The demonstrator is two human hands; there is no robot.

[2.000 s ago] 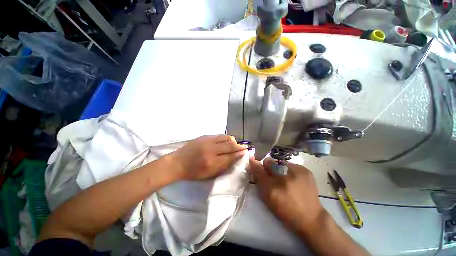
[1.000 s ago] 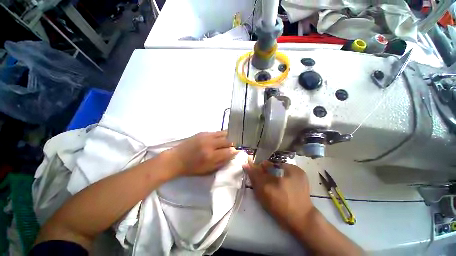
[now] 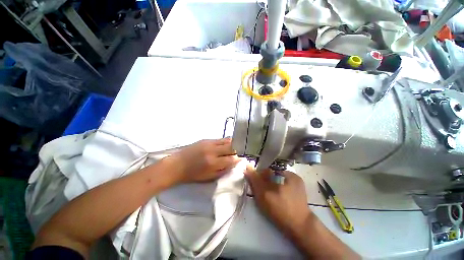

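An off-white garment (image 3: 188,203) lies bunched on the table left of the needle and hangs over the front edge. My left hand (image 3: 206,158) presses on its upper edge, fingertips beside the presser foot. My right hand (image 3: 277,195) is on the other side, its fingertips at the garment's edge by the needle, partly behind the machine's front parts. The presser foot and needle area (image 3: 248,158) is mostly hidden by my fingers and the machine head (image 3: 346,127). I cannot make out a label.
Yellow thread snips (image 3: 336,205) lie right of my right hand. A yellow ring (image 3: 265,84) hangs round the post. Thread cones (image 3: 374,58) and draped cloth (image 3: 351,25) are behind the machine. A blue bin (image 3: 90,114) and a clear plastic bag (image 3: 43,84) are at the left.
The view has shifted, so the machine and snips appear further left and lower. Both hands stay at the needle area on the garment, with little visible change in their hold.
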